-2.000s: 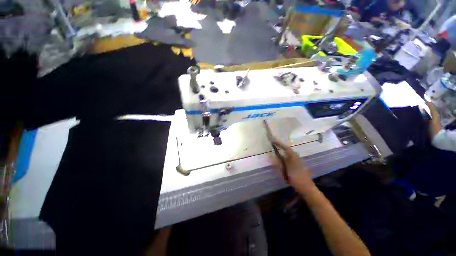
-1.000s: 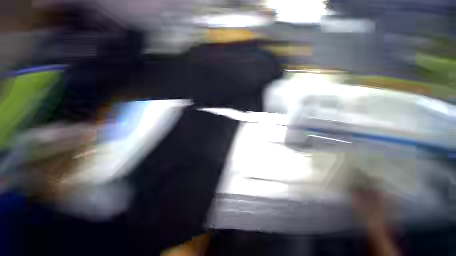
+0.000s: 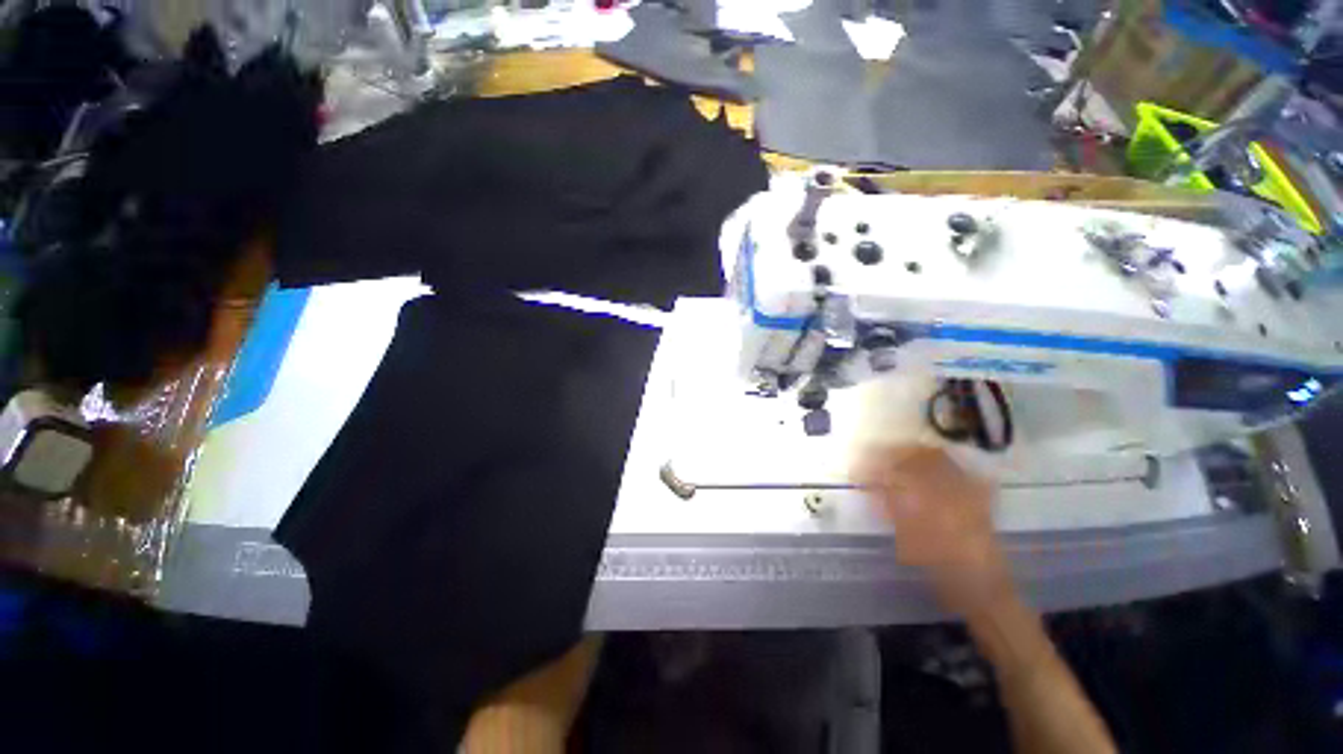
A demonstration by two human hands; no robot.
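Observation:
A black garment panel (image 3: 469, 457) lies over the white table left of the machine and hangs over the front edge. My left forearm (image 3: 533, 704) goes under the panel; my left hand is hidden beneath the cloth. My right hand (image 3: 928, 504) is blurred above the machine bed, right of the presser foot (image 3: 815, 398); whether it holds anything cannot be made out. Scissors with dark looped handles (image 3: 972, 414) lie on the bed just behind my right hand. The white lockstitch machine (image 3: 1031, 280) stands behind.
Stacked black panels (image 3: 530, 192) lie behind the front panel. A ruffled black pile (image 3: 162, 192) is at far left. A small square device with pale rim (image 3: 49, 454) is at the left corner. A lime green basket (image 3: 1237, 162) stands behind the machine. A ruler (image 3: 737, 567) runs along the front edge.
The view has swung left. My right hand, earlier holding a dark slim tool, has moved left toward the presser foot; the scissors now lie on the bed. The front panel looks about the same.

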